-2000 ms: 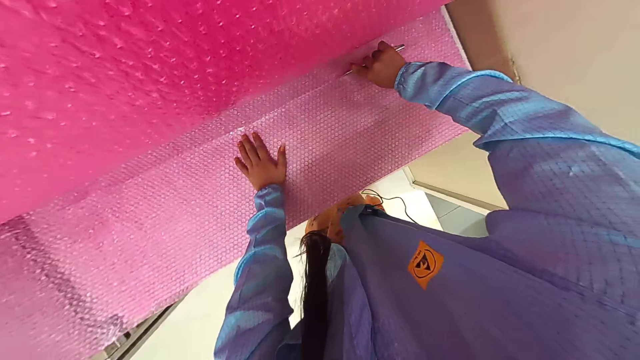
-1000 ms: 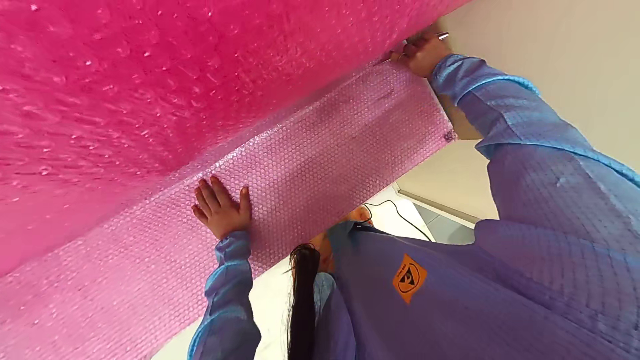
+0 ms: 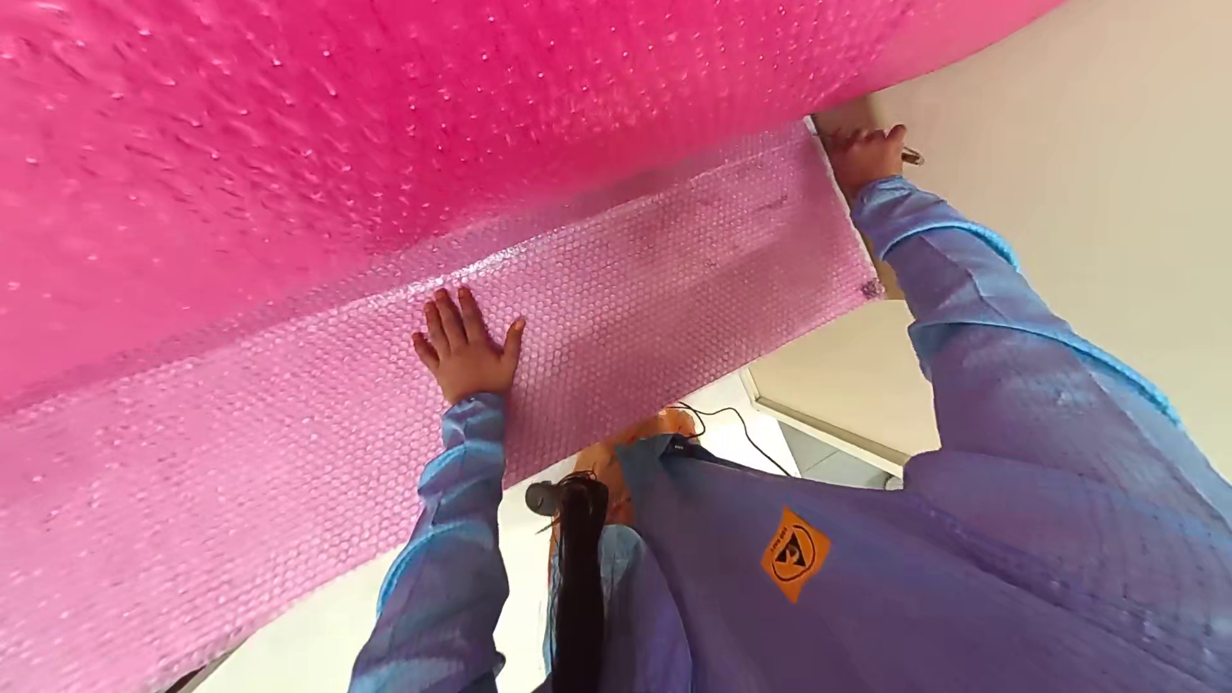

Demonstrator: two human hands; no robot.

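Pink bubble wrap (image 3: 654, 279) lies in a long flat strip across the view, and a deeper pink sheet of it (image 3: 318, 125) rises behind. My left hand (image 3: 468, 348) rests flat on the strip, fingers spread, holding nothing. Past the strip's right end is my right hand (image 3: 866, 157), its fingers curled around a thin tool (image 3: 912, 156), of which only one end shows. What kind of tool it is I cannot tell.
Brown cardboard (image 3: 889, 274) shows beside the strip's right end. A pale panel (image 3: 1088, 173) stands at the right. Below the strip hang a thin black cable (image 3: 741, 416) and a dark strand of hair (image 3: 579, 577).
My right hand has moved right along the fold to beyond the strip's end, still with the tool. My left hand stays flat on the bubble wrap. The view has shifted somewhat.
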